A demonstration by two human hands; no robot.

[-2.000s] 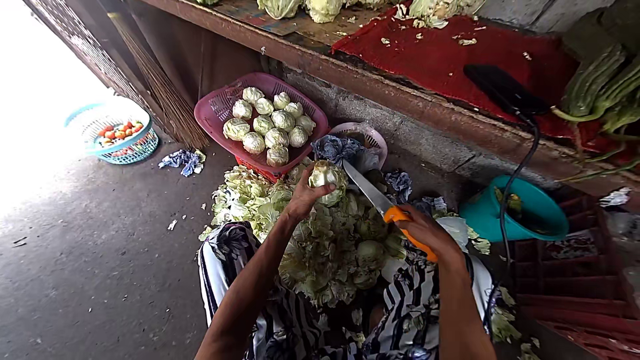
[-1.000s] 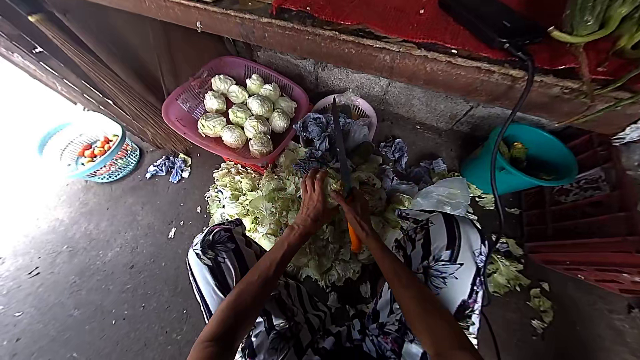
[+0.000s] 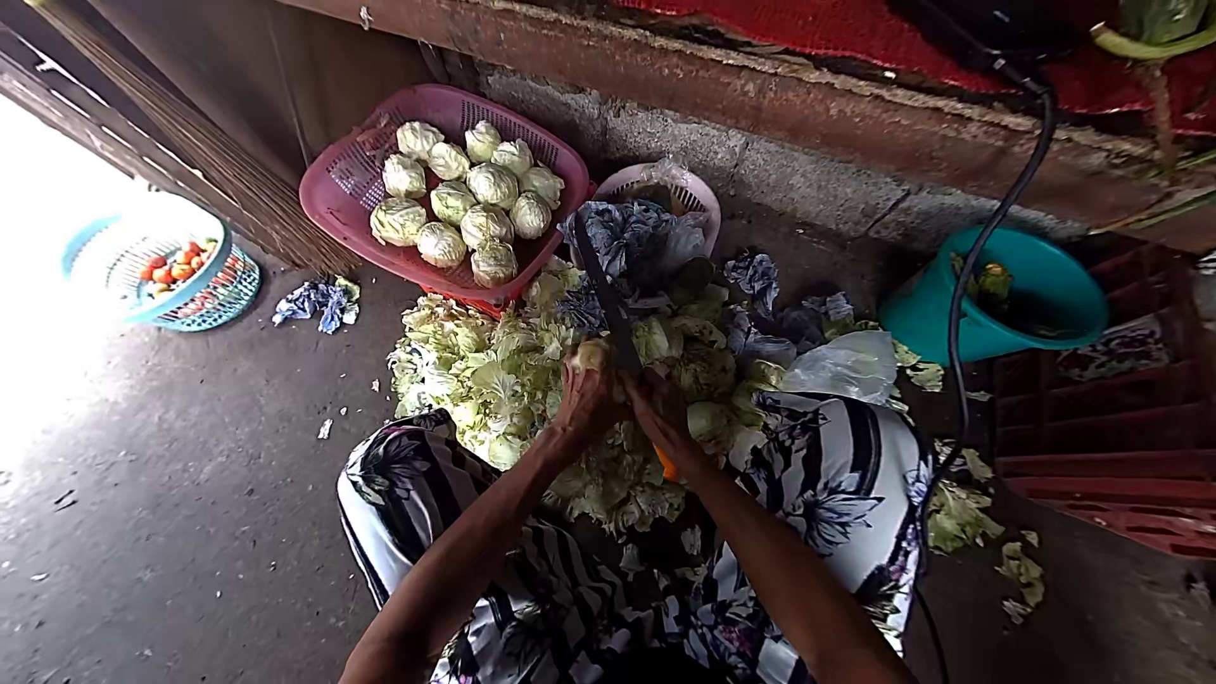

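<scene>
My left hand (image 3: pixel 587 394) is closed around a small pale cabbage head (image 3: pixel 591 355), mostly hidden by the fingers. Close beside it, my right hand (image 3: pixel 657 408) grips the orange handle (image 3: pixel 668 465) of a knife, whose long dark blade (image 3: pixel 608 299) points up and away from me. Both hands are over a heap of loose cabbage leaves (image 3: pixel 484 375) between my knees. Beyond the heap, a pink plastic basket (image 3: pixel 332 195) holds several trimmed cabbages (image 3: pixel 492 184). Crumpled bluish paper (image 3: pixel 627 237) lies by the blade tip.
A blue basket (image 3: pixel 237 290) with tomatoes stands at left near a stick broom (image 3: pixel 204 142). At right are a teal bucket (image 3: pixel 921 309) and a dark red crate (image 3: pixel 1092 465). A black cable (image 3: pixel 1007 199) hangs down from the red-covered table (image 3: pixel 807 24) above the block wall.
Since two seconds ago, my hands have come together lower over the leaf heap. The knife now points away from me instead of toward the upper left. The view has shifted.
</scene>
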